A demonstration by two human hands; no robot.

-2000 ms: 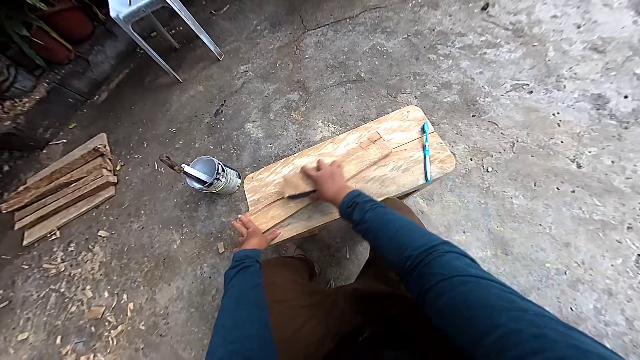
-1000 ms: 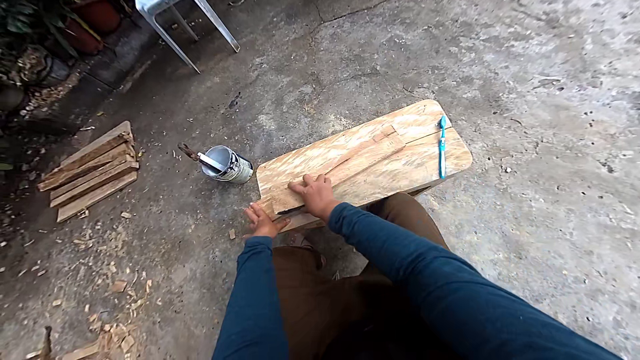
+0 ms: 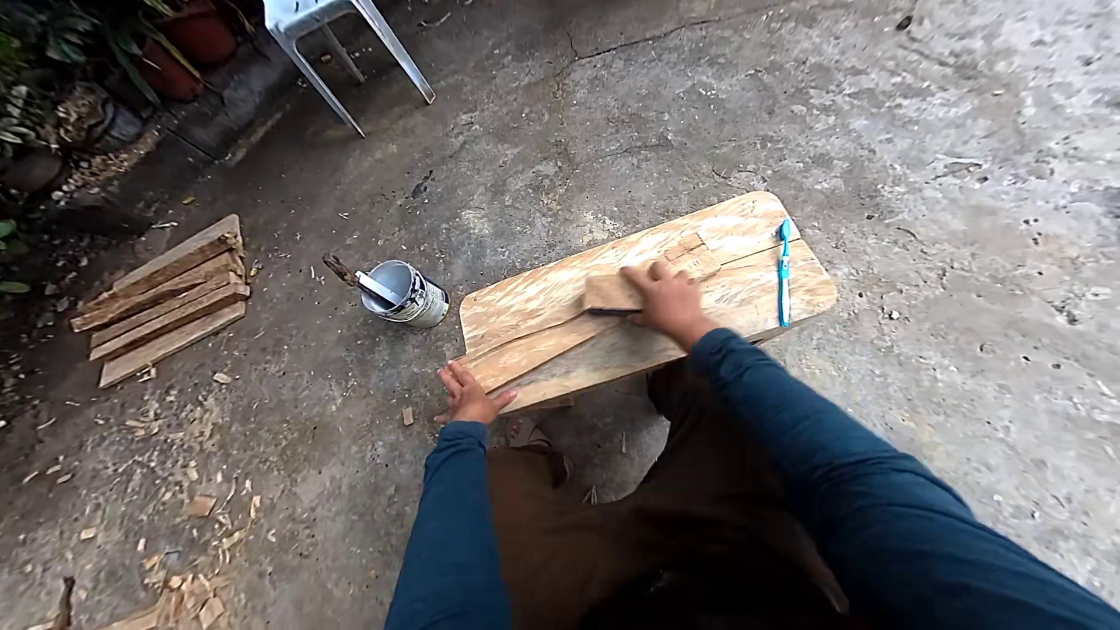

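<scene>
My right hand (image 3: pixel 672 302) grips a wooden block (image 3: pixel 608 293) with a dark underside, perhaps a sanding block. The block lies on a long piece of wood (image 3: pixel 534 350) with a notched far end, which rests on a wooden bench top (image 3: pixel 569 271) with rounded corners. At the bench's left end my left hand (image 3: pixel 472 398) presses on the near end of the long piece, fingers spread over its edge. A blue and white toothbrush (image 3: pixel 784 276) lies across the bench's right end.
Left of the bench stands a metal can (image 3: pixel 424 304) holding a white-handled tool. Split wooden pieces (image 3: pixel 171 302) lie on the concrete floor further left, with wood chips (image 3: pixel 197 599) below. A plastic chair (image 3: pixel 297 17) and potted plants (image 3: pixel 171 66) are at the upper left.
Since one second ago, my right hand has moved with the block from near my left hand toward the middle of the bench. My left hand has stayed at the bench's left end.
</scene>
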